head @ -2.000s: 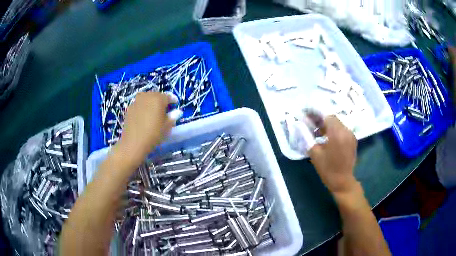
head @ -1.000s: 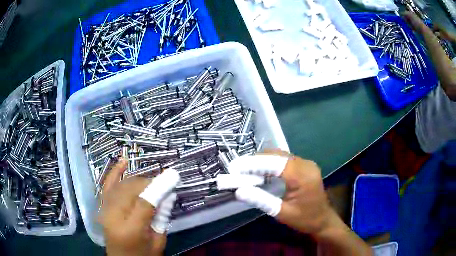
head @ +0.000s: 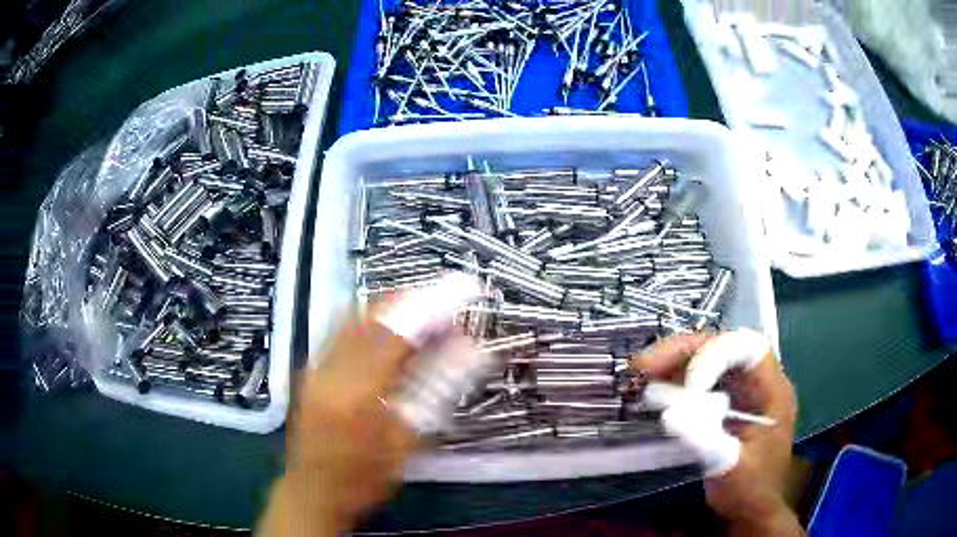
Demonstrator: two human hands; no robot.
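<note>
The large translucent white central tub [head: 546,136] holds a heap of silver cylinders [head: 572,378], some with dark ends and thin rods sticking out. My right hand [head: 735,420], with white finger wraps, is over the tub's lower right. Its thumb and fingers pinch a thin rod [head: 750,419] with a white piece on it; the rod's tip sticks out to the right. My left hand [head: 383,388], also with white wraps, is blurred over the tub's lower left. Its fingers point to the cylinders, and I cannot tell whether it holds anything.
The left tray [head: 299,199] holds silver tubes with dark ends, with a crinkled clear bag [head: 63,262] at its left. The blue tray [head: 362,100] of rods is behind the tub. The white parts tray [head: 913,246] and another blue tray [head: 944,288] are at right. A blue bin [head: 860,493] is below.
The view has turned left, so the trays appear further right. My hands have gone from reaching into the rod and white parts trays to above the tub, and have since moved apart.
</note>
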